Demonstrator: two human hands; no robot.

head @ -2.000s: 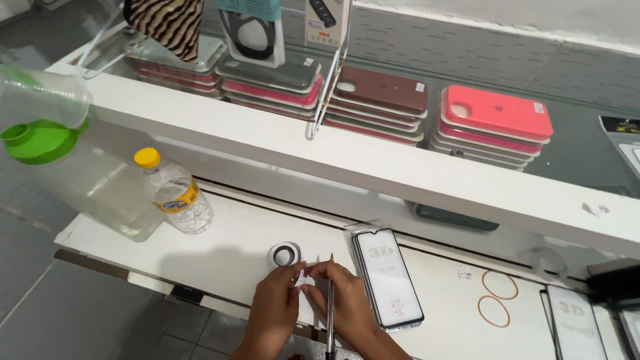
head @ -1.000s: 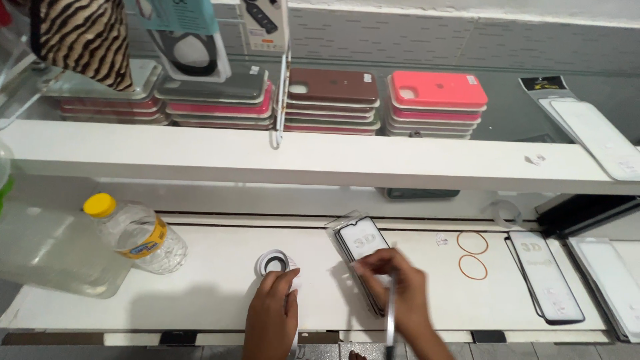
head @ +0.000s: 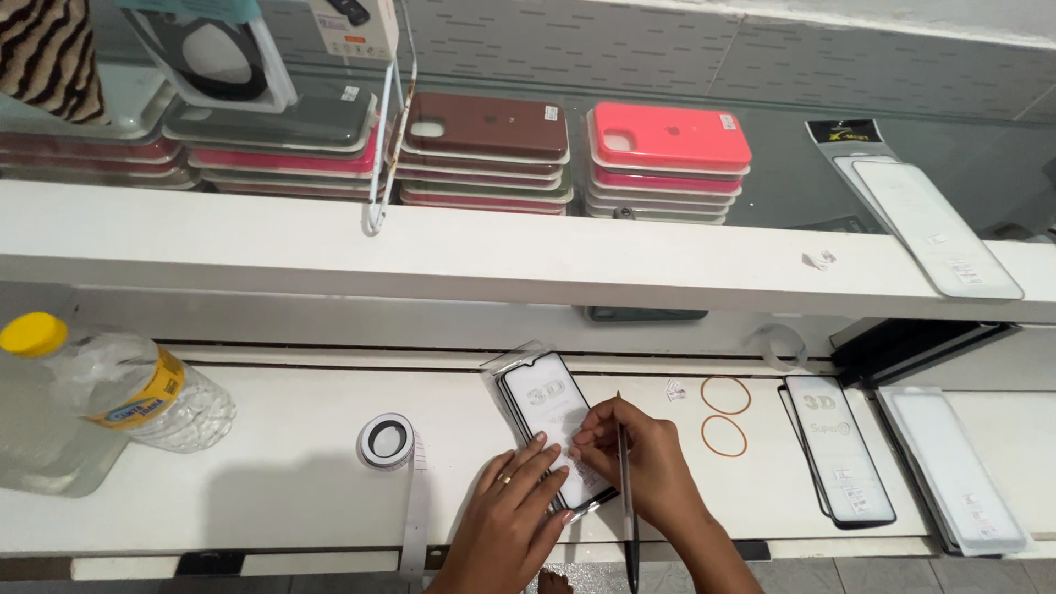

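A small stack of black-edged phone screen protectors lies tilted on the white counter. My left hand rests on its lower left part, fingers spread, a ring on one finger. Over the right side of the stack, my right hand has its fingertips on the top protector near small printed stickers. A pen is held in the right hand, pointing down toward me; whether a sticker is between the fingertips cannot be told. Left of the hands sits a roll of label stickers, its strip hanging past the counter edge.
A water bottle with a yellow cap lies left. Two rubber bands, a loose sticker and more screen protectors are on the right. Above, the raised shelf holds stacked phone cases; a wire hook hangs before them.
Two seconds ago both hands were together by the label roll. The right hand moved right onto the protectors, and the left hand has since moved from the roll onto the stack.
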